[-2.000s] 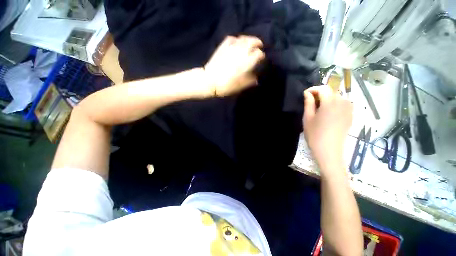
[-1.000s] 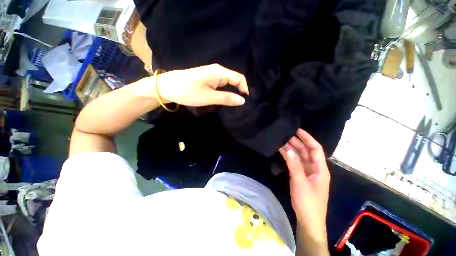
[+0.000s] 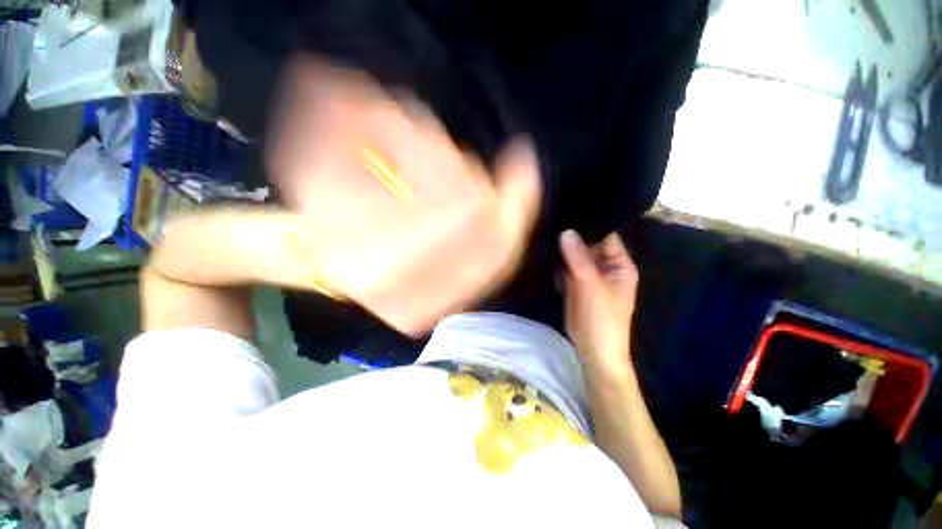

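Observation:
The black garment covers the upper middle of the view and hangs over the table edge toward the lap. My left hand is strongly blurred and lies over the garment's lower left part; its fingers and any hold cannot be made out. My right hand is at the garment's lower edge, below the table edge, with its thumb and fingertips close to the black cloth. Whether they pinch it is hard to tell against the dark background.
On the white table at the upper right are thread snips and black-handled shears, partly cut off. A red-rimmed bin stands below the table edge. A blue crate with white scraps is at the upper left.
The view has shifted, and the machine head has left it. Both hands have moved down from the needle area toward the lap. The garment has been drawn off part of the table.

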